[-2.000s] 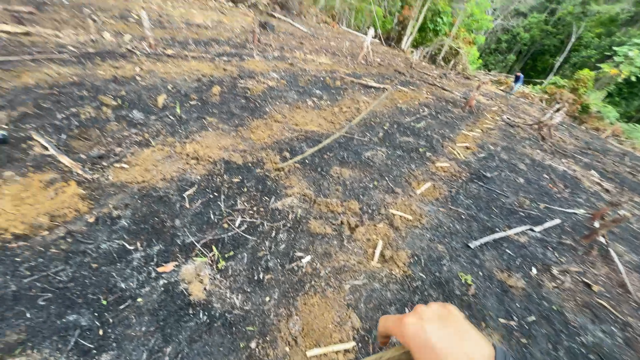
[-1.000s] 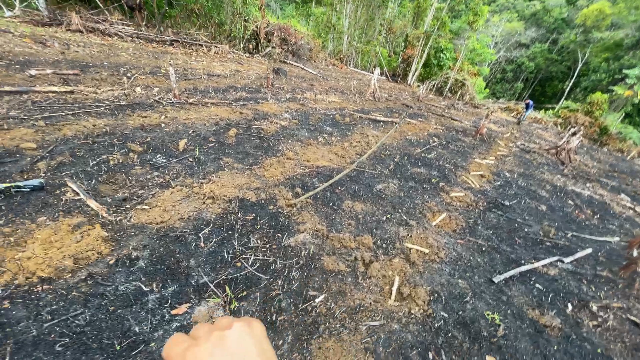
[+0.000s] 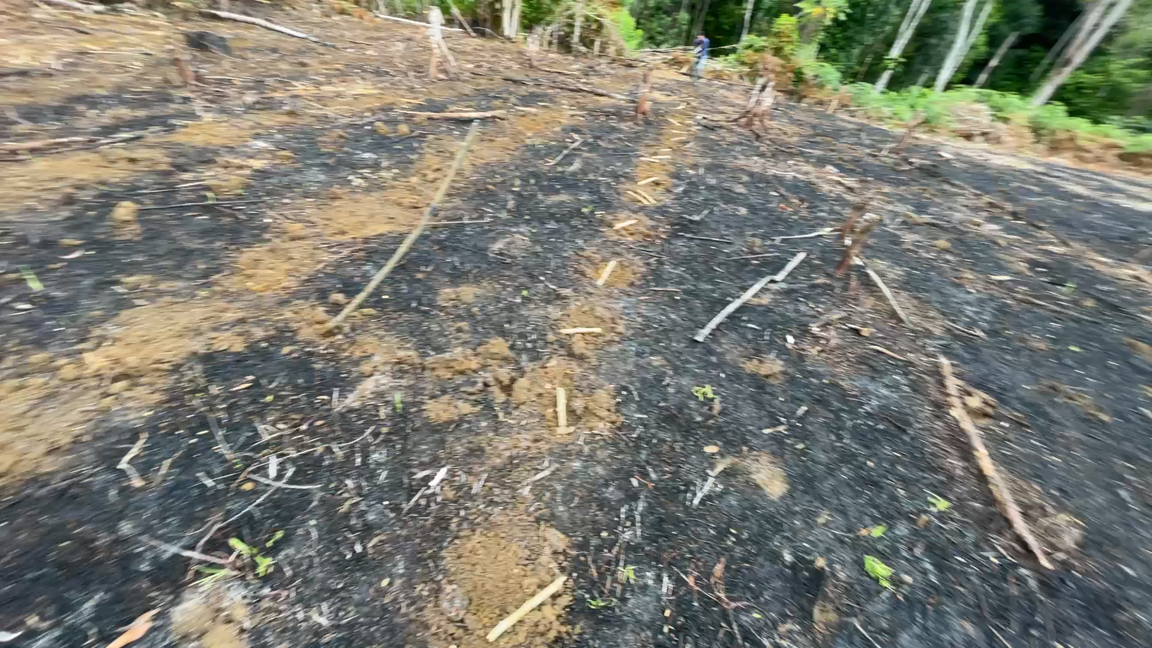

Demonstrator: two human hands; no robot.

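Note:
Neither of my hands shows in the head view at this moment. A row of short pale cut stem pieces runs up the slope, each lying on loosened yellow-brown soil. The nearest stem piece lies slantwise at the bottom, and another stem piece points up the slope above it. Farther up, a stem piece lies crosswise and one more stem piece lies tilted. Left of the row, a long thin pole slants with its lower end at a patch of turned soil.
Blackened ground with twigs surrounds the row. At right lie a grey stick and a brown branch, near a small stump. Stumps stand uphill. A person is far off by the tree edge.
The hand seen low in both earlier frames has left the view. The view has swung to the right, and the dark object at the left edge one second ago is out of sight.

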